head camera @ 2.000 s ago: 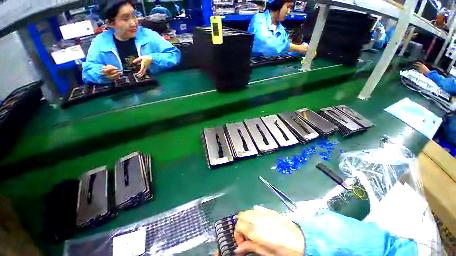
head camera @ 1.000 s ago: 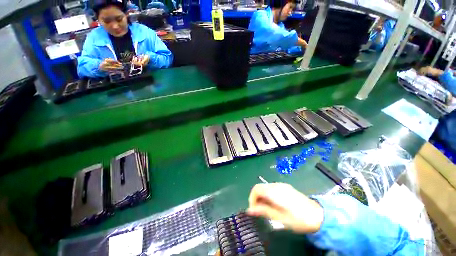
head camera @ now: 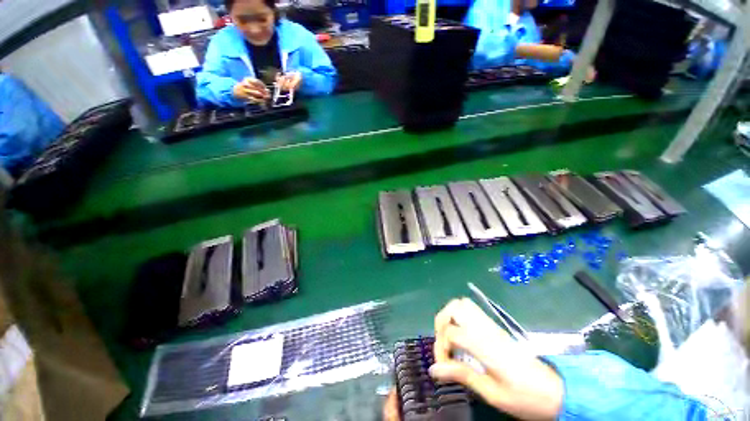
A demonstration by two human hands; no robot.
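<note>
A fanned row of dark phone frames [head camera: 411, 380] with curved ends and blue-purple bits along it stands at the bottom edge. My right hand [head camera: 492, 358], bare with a blue sleeve, is over its right side with fingers bent and fingertips at the row; whether they pinch anything is hidden. A sliver of my left hand [head camera: 392, 405] touches the row's left side; the rest is cut off by the bottom edge. Tweezers [head camera: 498, 311] lie on the mat behind my right hand. A clear adhesive sheet [head camera: 308, 358] with dark marks and a white label lies left of the row.
Stacked silver-grey frames [head camera: 444, 215] line the mat's middle, with more stacks [head camera: 209, 279] at left. Blue small parts [head camera: 539, 261], a dark stick-like tool [head camera: 599, 294] and a crumpled clear bag [head camera: 678, 292] lie right. Black trays [head camera: 423, 74] and workers are opposite; cardboard is at lower left.
The view has turned left, shifting the scene rightward. My right hand has come back down onto the fanned row after being raised at its far end. A sliver of my left hand now shows.
</note>
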